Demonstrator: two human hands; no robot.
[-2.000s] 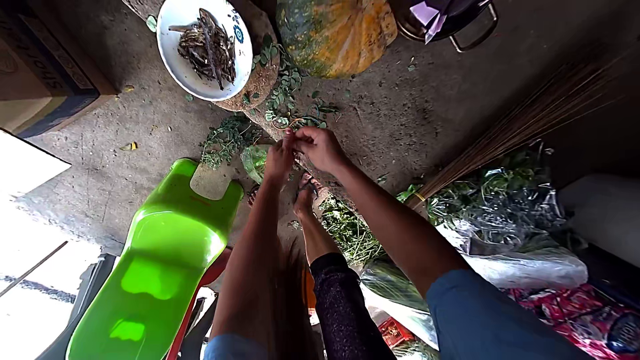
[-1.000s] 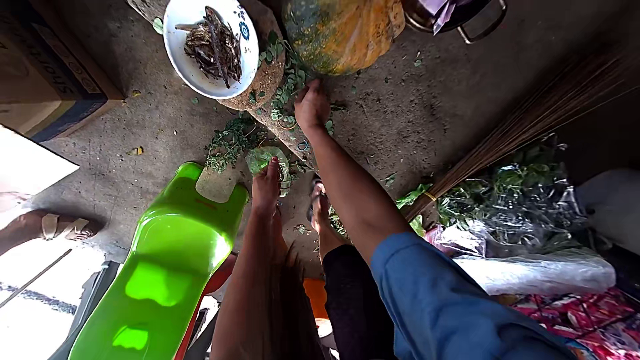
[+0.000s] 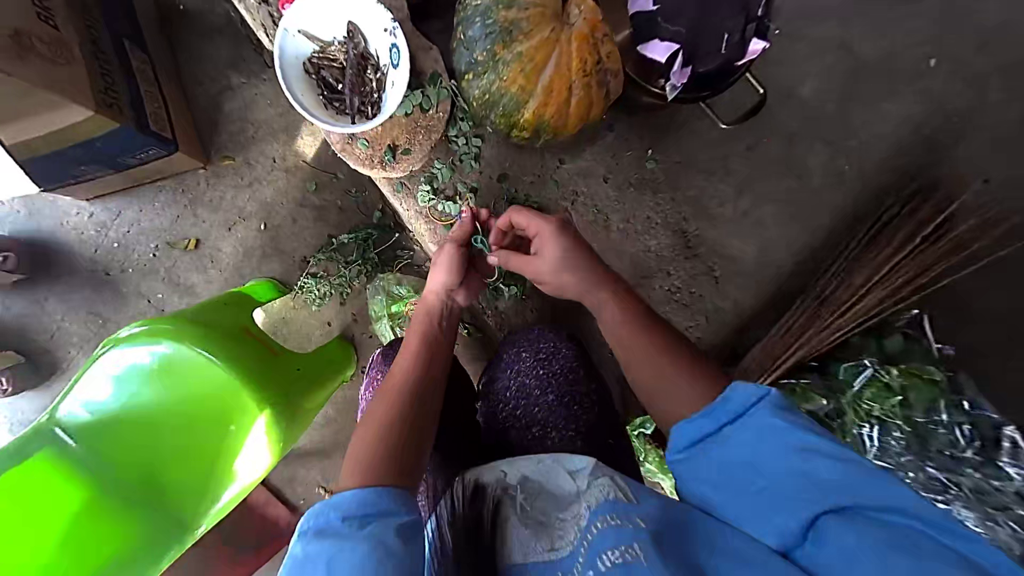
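Observation:
In front of my knees, my left hand [image 3: 458, 260] holds several thin rubber bands [image 3: 480, 242], one of them green and one yellow. Close at its right, the bent fingers of my right hand [image 3: 538, 248] pinch at the green band. Small-leaved green sprigs [image 3: 448, 172] lie just beyond the hands on a wooden plank [image 3: 408, 214]. A clear green plastic bag [image 3: 392, 304] with something green inside rests on the floor, left of my left wrist. More loose leafy stems [image 3: 344, 264] are on the concrete beside it.
A white bowl of dried fish [image 3: 288, 80] sits on a round board [image 3: 372, 152]. Beyond are a pumpkin [image 3: 536, 64] and a metal pot [image 3: 724, 88]. A green plastic chair [image 3: 160, 424] and cardboard box [image 3: 88, 96] are left; a stick broom [image 3: 848, 280] and bagged greens [image 3: 904, 400] are right.
My right hand has come back from the sprigs near the pumpkin to my left hand. My left hand has left the green bag. The view has shifted.

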